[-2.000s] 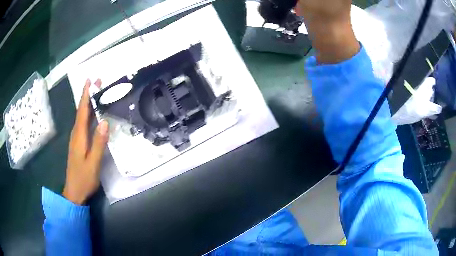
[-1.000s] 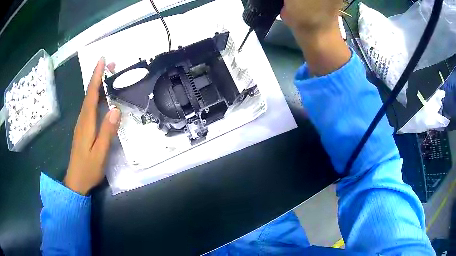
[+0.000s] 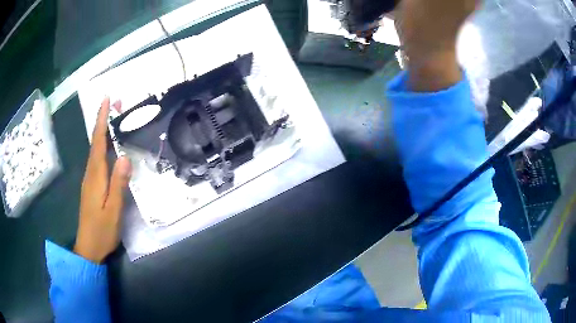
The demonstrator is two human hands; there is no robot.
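Observation:
A black plastic mechanism with a round centre and an oval opening lies in a white housing. Both rest on a white sheet on the bench. My left hand holds the housing's left edge, fingers along the side and thumb near the rim. My right hand, blurred at the top edge, holds a dark powered screwdriver over the boxy screw feeder. The screwdriver's bit cannot be made out.
A clear bin of small white parts stands at the left. A thin wire runs up from the mechanism. A black cord crosses my right sleeve. Crumpled plastic bags lie at the right. A white rail runs behind the sheet.
A second ago the screwdriver was over the housing's upper right corner; now it is over the feeder. The housing and sheet appear lower and further left in view. My left hand stays at the housing edge.

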